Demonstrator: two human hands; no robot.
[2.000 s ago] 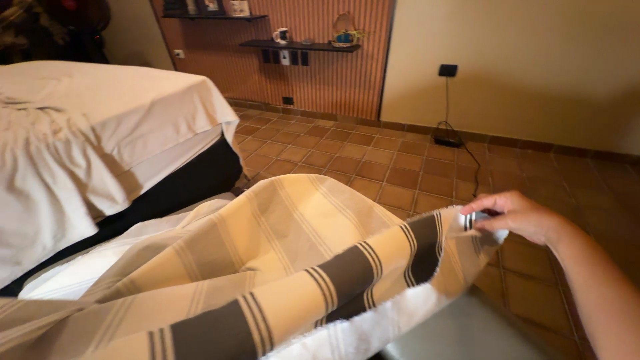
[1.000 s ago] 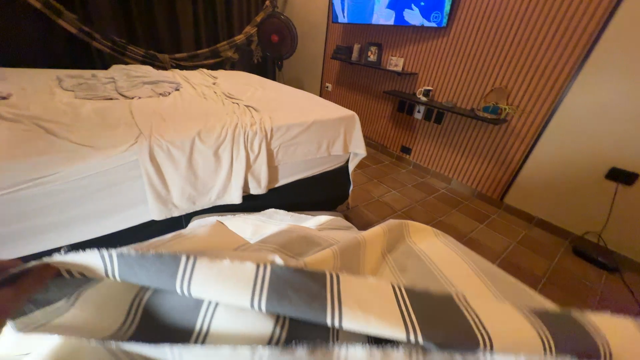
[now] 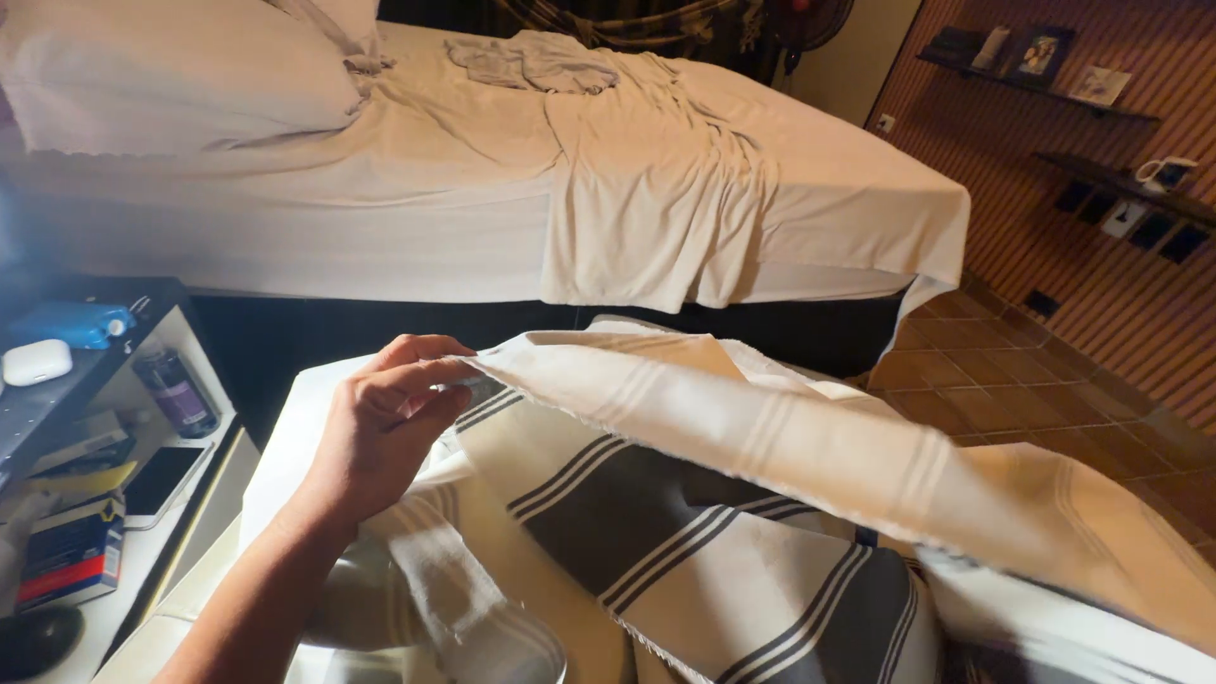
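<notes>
My left hand (image 3: 394,418), left of centre, pinches the frayed edge of a striped woven cloth (image 3: 665,518) between thumb and fingers. The cloth is cream with dark grey bands and thin lines; its paler reverse side shows along the raised fold running to the lower right. White fabric (image 3: 294,437) lies below and left of the hand. My right hand is not in view.
Beyond the cloth stands a bed (image 3: 380,218) with a draped beige blanket (image 3: 655,209) and a pillow (image 3: 171,76). At left, a nightstand (image 3: 171,294) holds a bottle (image 3: 179,391), a white earbud case (image 3: 36,362) and boxes. Wall shelves (image 3: 1121,180) hang at right over floor tiles (image 3: 1026,380).
The view has swung left to the nightstand. My right hand, on the cloth's edge two seconds ago, has left the view. My left hand now shows fully, holding the cloth's edge.
</notes>
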